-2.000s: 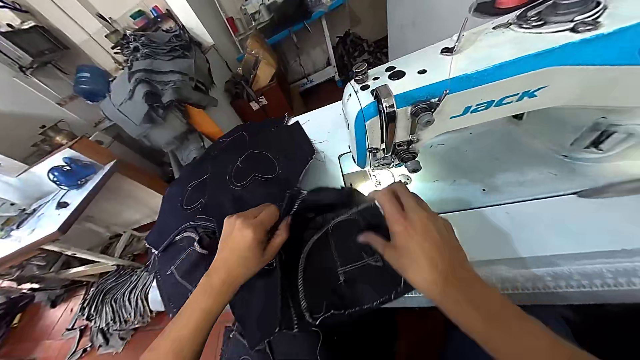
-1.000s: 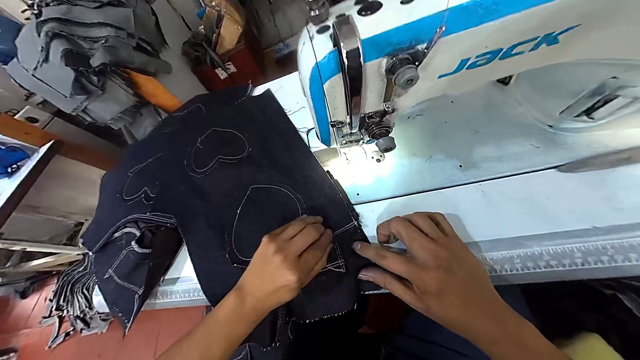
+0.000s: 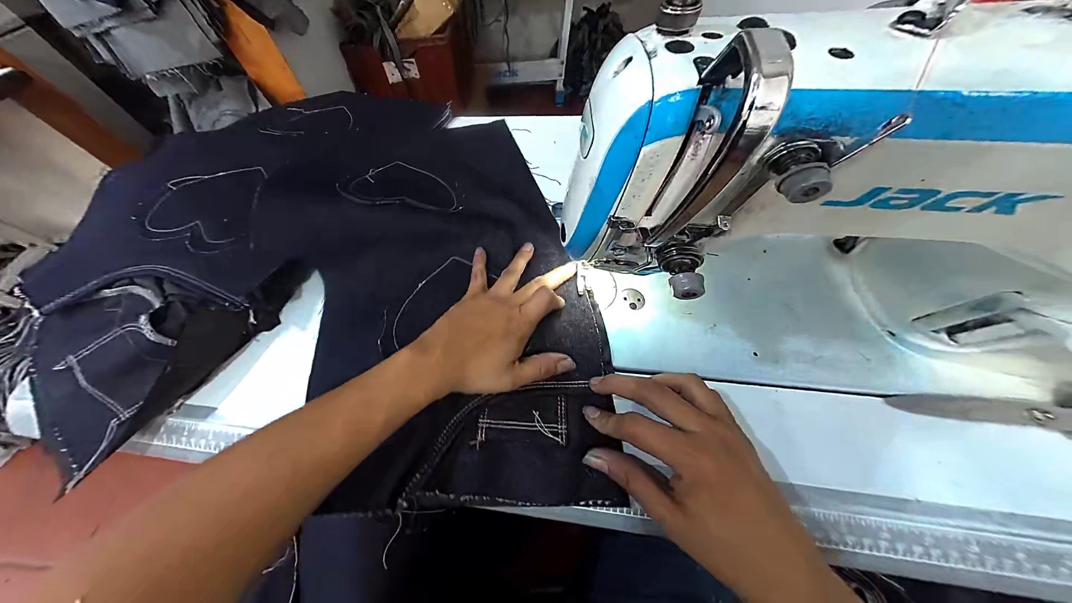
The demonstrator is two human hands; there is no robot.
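Observation:
Dark denim garment pieces [image 3: 327, 226] with light stitched heart outlines are spread over the white sewing table, their right edge under the presser foot [image 3: 583, 279] of a Jack sewing machine [image 3: 837, 176]. My left hand [image 3: 498, 331] lies flat on the denim with fingers spread, its index fingertip close beside the lit presser foot. Nearer me, my right hand [image 3: 678, 444] rests its fingertips on the garment's right edge, by a double seam and some light stitching. The needle point cannot be made out.
A metal blade-like tool [image 3: 963, 408] lies on the table at the right. A measuring tape strip [image 3: 921, 532] runs along the front edge. Gray cloth pieces [image 3: 159, 42] are piled at the upper left, and a red box [image 3: 427, 71] stands behind the table.
The denim, bunched between both hands two seconds ago, now lies flat with its edge at the presser foot. My left hand has moved up toward the needle area. The view is closer to the machine.

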